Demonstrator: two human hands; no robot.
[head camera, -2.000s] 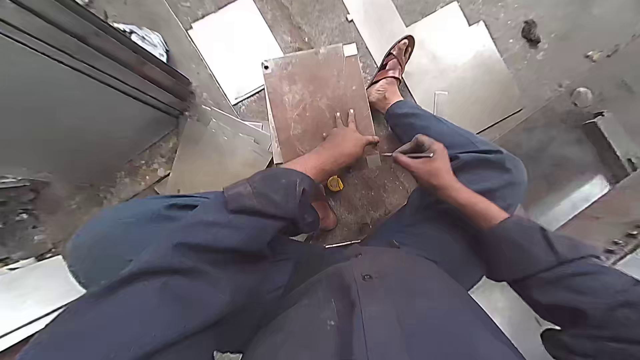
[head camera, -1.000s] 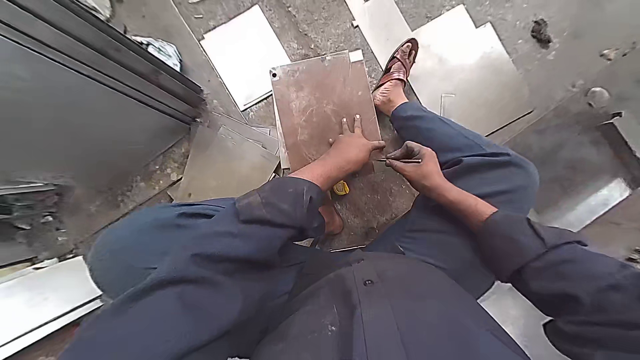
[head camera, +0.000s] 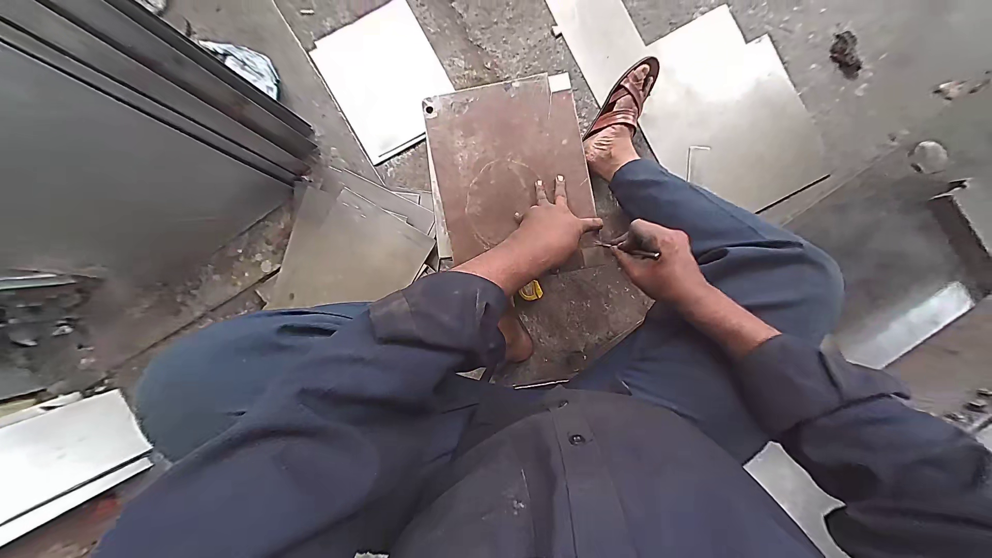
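Observation:
A brownish flat plate (head camera: 496, 147), with a hole in its upper left corner and a faint circle on its face, lies between my legs. My left hand (head camera: 546, 229) rests on its lower right part, fingers spread and thumb toward the right edge. Just right of that edge, my right hand (head camera: 659, 260) grips a thin pen-like tool (head camera: 642, 253), its tip near the plate's lower right corner. What the tip touches is too small to tell. A yellow round object, perhaps a tape measure (head camera: 531, 291), sits below the plate, partly behind my left forearm.
White sheets lie at the upper left (head camera: 380, 77) and the upper right (head camera: 721, 101), near my sandaled foot (head camera: 624, 101). Grey sheets (head camera: 349, 248) are stacked left of the plate. A large grey metal panel (head camera: 139, 147) stands at the left. Another white sheet (head camera: 70, 457) lies lower left.
My right hand has drawn slightly closer to my left hand beside the plate's edge. The left hand stays on the plate. The view has shifted a little.

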